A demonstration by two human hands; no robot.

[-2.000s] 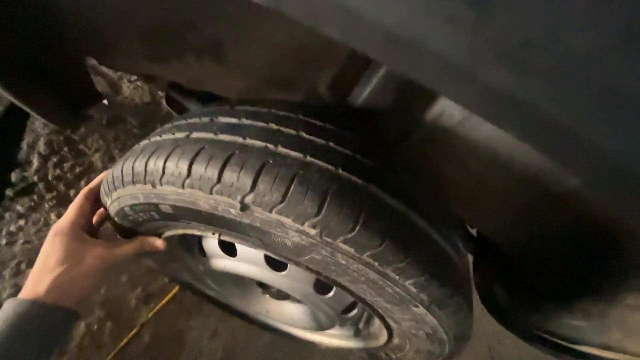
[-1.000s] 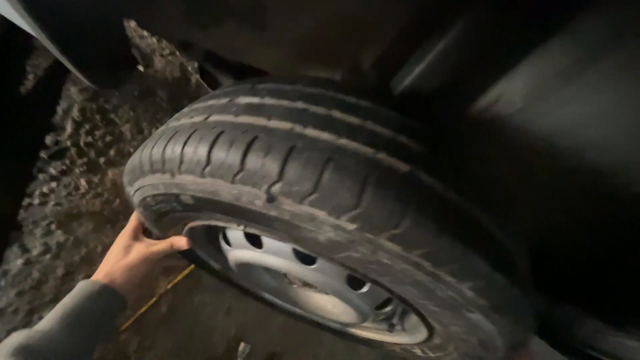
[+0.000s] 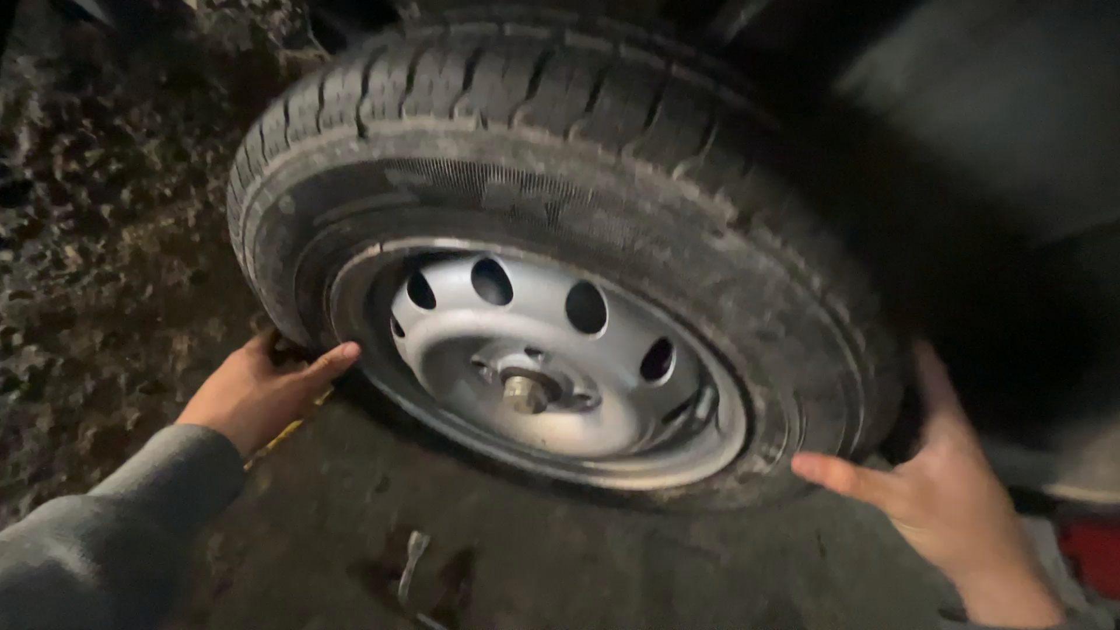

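A black rubber tyre [image 3: 665,236] on a silver steel wheel rim [image 3: 542,289] fills the middle of the head view, tilted in the wheel arch. A hub end [image 3: 525,394] shows in the rim's centre hole. My left hand [image 3: 262,385] grips the tyre's lower left edge, its thumb on the sidewall by the rim. On the right side, my right hand [image 3: 927,464] holds the tyre, thumb on the sidewall; its other fingers are partly hidden behind the tread.
Dark bodywork [image 3: 1006,114] lies at the upper right. Rough, stony ground [image 3: 114,219] is at the left. A metal tool [image 3: 413,560], perhaps a wrench, rests on the ground below the wheel. A red object [image 3: 1092,547] sits at the right edge, and a yellow strip [image 3: 284,435] runs near my left hand.
My right hand has come into view on the tyre's right side. My left hand stays at the tyre's left edge. The view now shows more of the rim's face.
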